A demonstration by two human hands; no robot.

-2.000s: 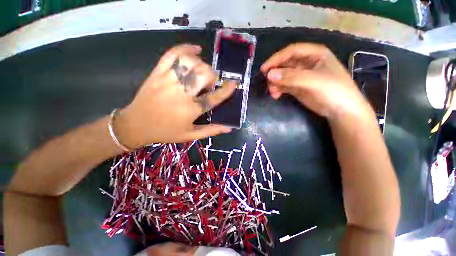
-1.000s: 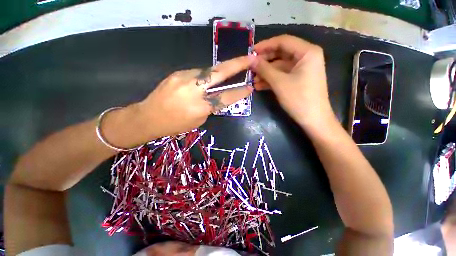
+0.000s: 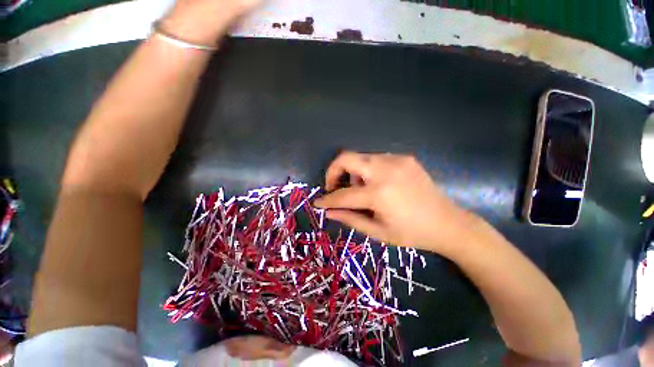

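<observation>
A large loose pile of thin strip parts (image 3: 280,272), red, white and silver, lies on the dark green tabletop near my body. My right hand (image 3: 391,201) is at the pile's upper right edge. Its thumb and forefinger tips meet at strips there; I cannot tell whether a strip is held. My left hand (image 3: 208,18) reaches over the white rail at the top and is cut off by the picture's edge, so its fingers and anything in them are hidden. No keypad phone shows. A single strip (image 3: 441,347) lies apart at the lower right.
A smartphone (image 3: 561,158) with black glass and a pale rim lies at right. The chipped white rail (image 3: 459,32) curves across the top, with the green belt (image 3: 487,13) beyond it. Wires show at the left edge. A white round object is cut off at right.
The keypad phone both hands were working on is out of view. My left hand has moved up past the rail. My right hand has come down to the pile.
</observation>
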